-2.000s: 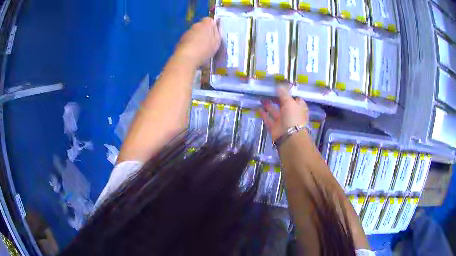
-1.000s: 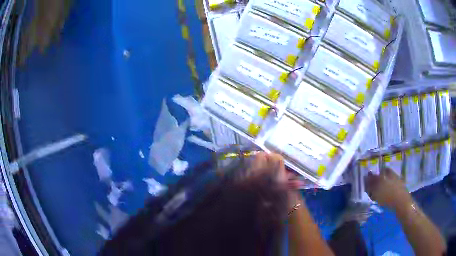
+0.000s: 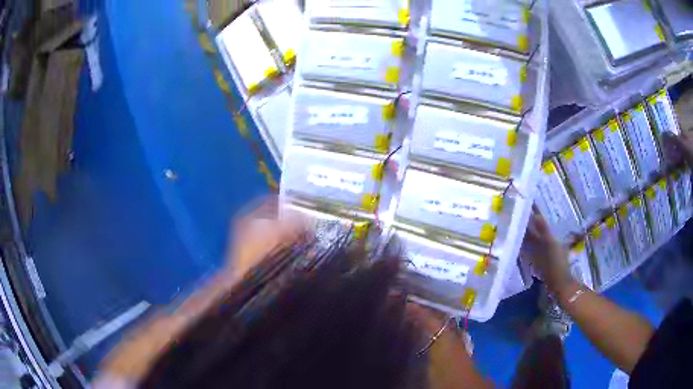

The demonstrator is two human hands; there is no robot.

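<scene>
A white battery tray [image 3: 513,220] with two columns of flat silver cells, yellow tabs and thin wires fills the middle, close to the camera. My right hand [image 3: 429,323] is at its near edge, holding it. Dark hair covers most of that hand, and a thin bracelet shows on the wrist. My left hand [image 3: 262,232] is blurred at the tray's lower left edge. Its fingertips are partly hidden by hair, so I cannot tell whether it grips. The hair also covers the tray's near left corner.
Another person's hand [image 3: 547,254] is at a second filled tray [image 3: 608,201] on the right. More filled trays lie at the upper right [image 3: 623,30] and under the held tray's left side [image 3: 254,57]. Brown cardboard [image 3: 49,114] lies on the blue floor [image 3: 144,197] at far left.
The held tray has turned more upright in view and moved slightly left and down. My left hand has appeared at its left side. The other person's tray is now tilted.
</scene>
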